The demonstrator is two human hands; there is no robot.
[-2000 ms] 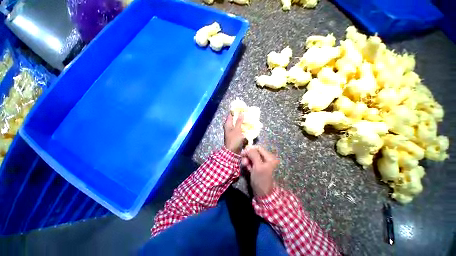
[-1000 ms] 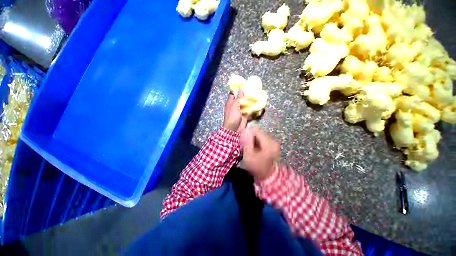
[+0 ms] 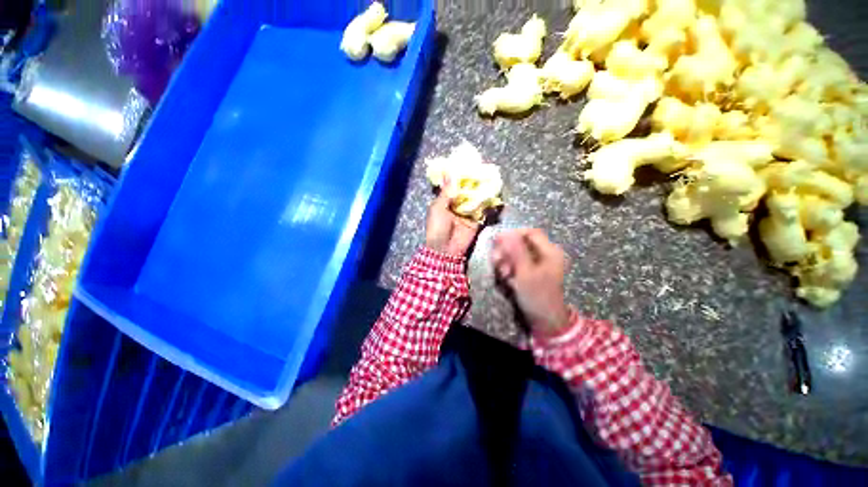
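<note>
My left hand (image 3: 446, 226) holds a pale-yellow toy figure (image 3: 466, 181) above the speckled table, between the blue tray (image 3: 257, 181) and the heap. My right hand (image 3: 533, 269) is just to its right, apart from the figure, slightly blurred, with fingers curled; whether it pinches anything is too small to tell. Two paler figures (image 3: 377, 34) lie in the far right corner of the tray. A large heap of unfinished pieces (image 3: 704, 124) lies on the right of the table, with a few pieces at its left side.
Black snips (image 3: 796, 354) lie below the heap at the right. Thread scraps (image 3: 687, 302) lie on the speckled table (image 3: 609, 243). Yellow figures under clear film (image 3: 52, 276) are at the far left. A purple bundle (image 3: 152, 38) and a silvery sheet (image 3: 81, 105) are at the upper left.
My right hand has moved right, away from my left hand and the figure. My left hand still holds the figure. The view has shifted, moving the tray and heap in the picture.
</note>
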